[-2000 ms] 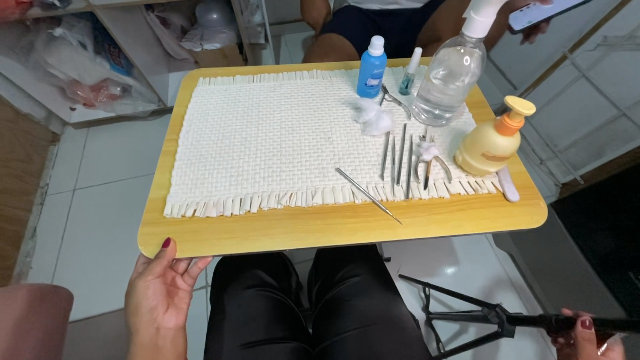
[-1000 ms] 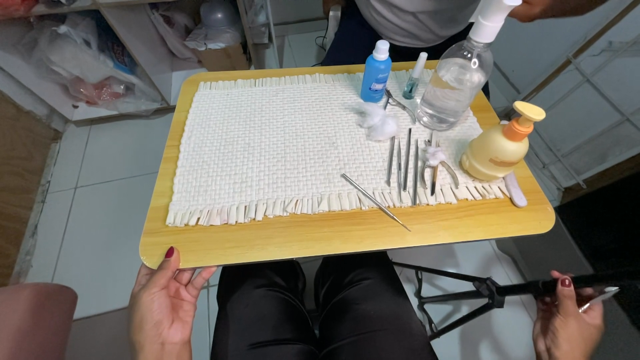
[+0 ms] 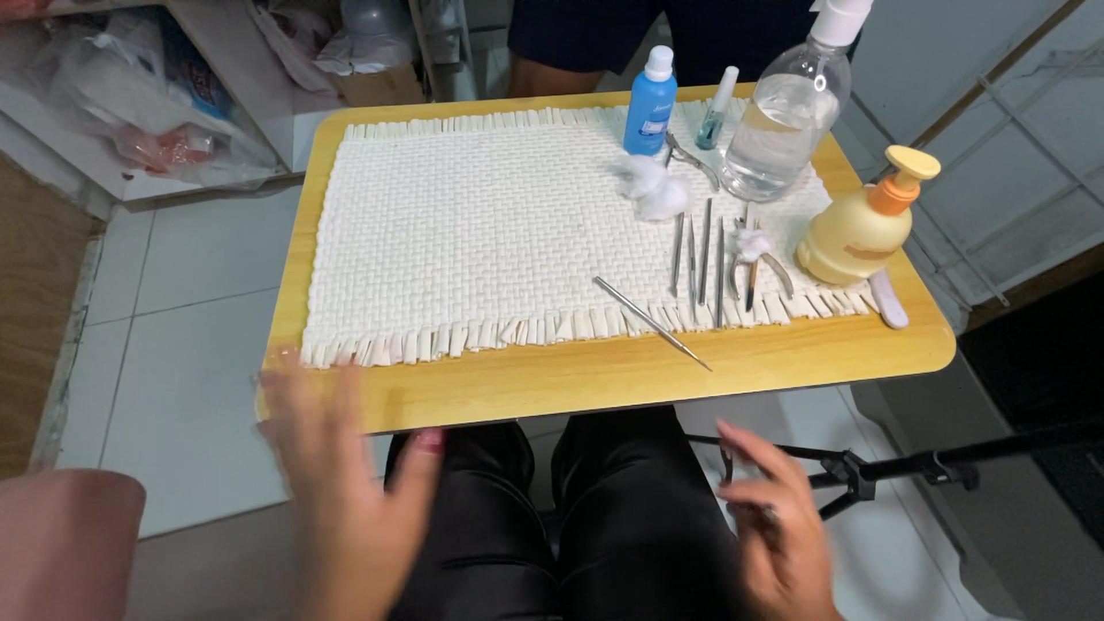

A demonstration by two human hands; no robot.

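My left hand [image 3: 349,483], blurred, has its fingers spread at the near left corner of the wood-topped table [image 3: 517,388] and holds nothing. Over my lap, my right hand [image 3: 776,517] grips a small metal tool, mostly hidden by the fingers. A fringed white woven mat [image 3: 466,224] bears a blue bottle [image 3: 651,108], a small capped bottle [image 3: 716,112], a clear bottle of liquid [image 3: 780,125], cotton [image 3: 657,188], metal nippers [image 3: 694,162] and several slim metal tools [image 3: 705,250]. A metal pusher [image 3: 651,322] lies slanted across the near fringe. At right are a yellow pump bottle [image 3: 862,226] and a pale nail file [image 3: 888,299].
Another person's dark-clothed legs [image 3: 595,34] are beyond the far edge. A black tripod [image 3: 854,474] stands below right. Shelves [image 3: 233,78] with plastic bags are at far left, and a rounded pink surface [image 3: 65,543] is at lower left.
My left hand has come off the underside of the table edge and risen over its corner. My right hand has moved left from the tripod toward my lap, holding the small tool.
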